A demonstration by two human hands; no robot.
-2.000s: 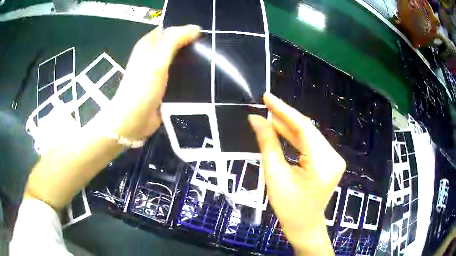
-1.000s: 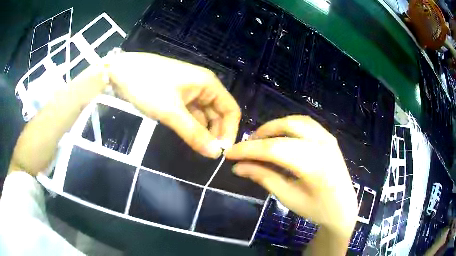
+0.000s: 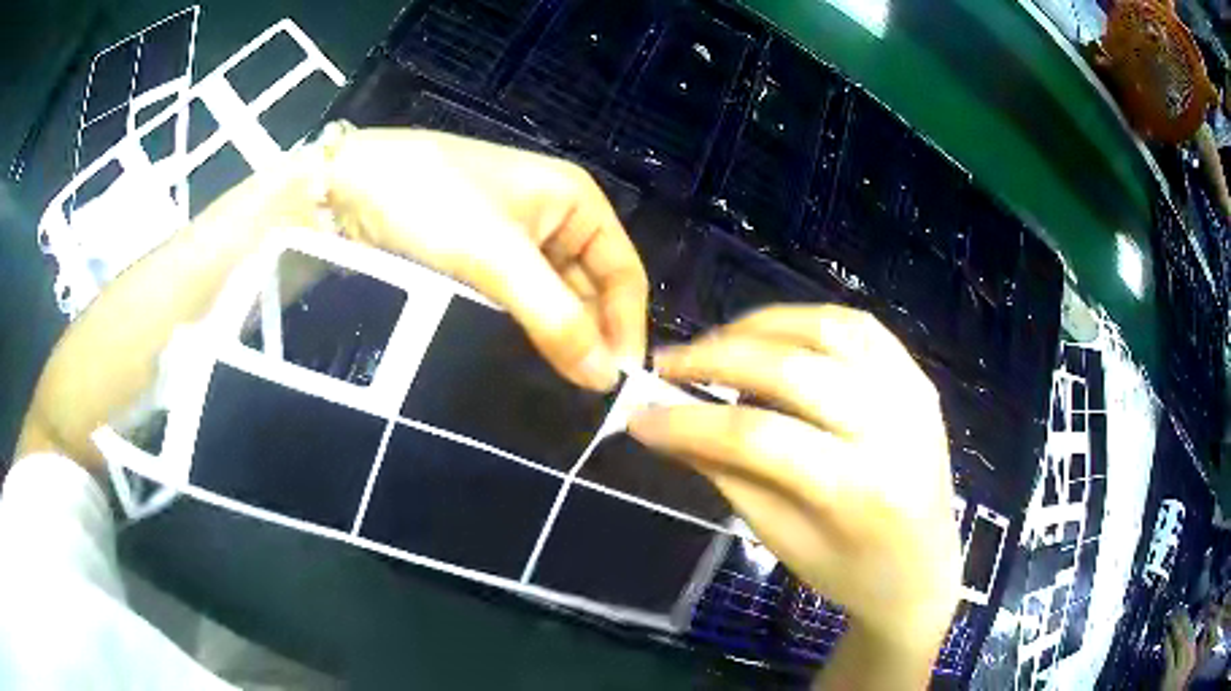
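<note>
A die-cut adhesive sheet (image 3: 466,475), white-lined with two rows of black rectangles, is held up in front of me over the tray. One cell at its upper left is empty and see-through. My left hand (image 3: 527,263) pinches the sheet's upper edge with thumb and finger. My right hand (image 3: 810,452) pinches it just beside, and a small white flap (image 3: 635,408) shows lifted between the two hands. The right fingers cover the sheet's upper right part.
A black blister tray (image 3: 837,203) lies beneath, with blue-black shells (image 3: 770,601) along its near side. White waste matrix (image 3: 250,115) lies at upper left, more white lattice sheets (image 3: 1067,500) at right. A green belt (image 3: 999,149) runs behind; an orange-brown fan (image 3: 1158,70) is at upper right.
The sheet was first upright, then turned sideways. Since the last earlier frame, both hands have moved slightly up and right, and a white flap has opened between the fingertips.
</note>
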